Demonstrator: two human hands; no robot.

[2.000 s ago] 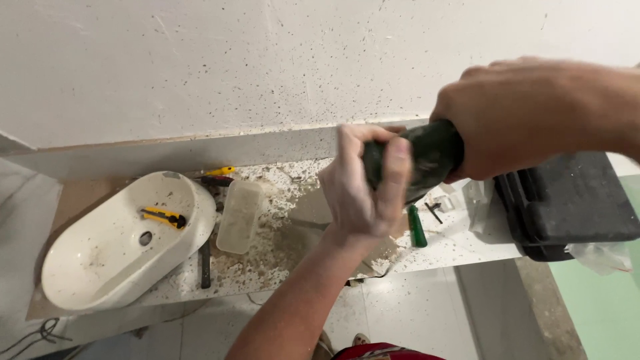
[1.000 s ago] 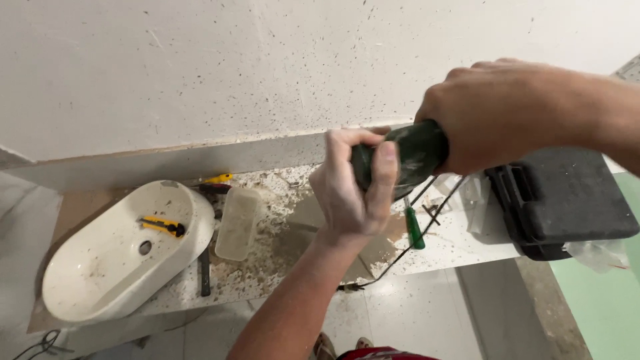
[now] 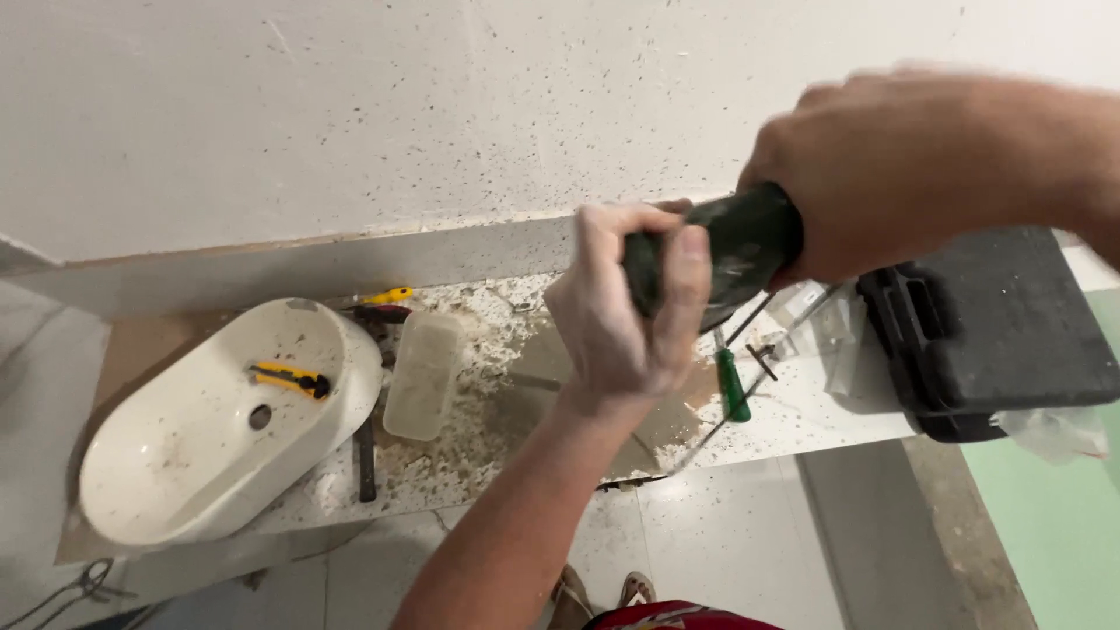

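Observation:
A dark green corded power tool [image 3: 744,245] is held in both hands above the debris-strewn counter [image 3: 490,306]. My left hand [image 3: 630,302] wraps around its front body, the thumb on top. Around the rear end closes my right hand [image 3: 814,184], blurred, with the forearm coming from the right. The working end of the tool is hidden behind my left hand. Below the tool lies a green-handled screwdriver [image 3: 733,385], with a chuck key [image 3: 763,359] just right of it. A dark cable runs down past the screwdriver toward the counter's front edge.
At left sits a white oval basin [image 3: 166,472] with a yellow utility knife [image 3: 289,378] inside. Beside it are a plastic container [image 3: 423,376], a dark bar-like tool [image 3: 365,459] and a yellow-handled tool [image 3: 389,297]. A black tool case [image 3: 997,324] stands at right. A speckled wall rises behind.
Both hands stay on the power tool. The cable, seen running from the tool past the screwdriver a second ago and now, does not show there in the earliest frame.

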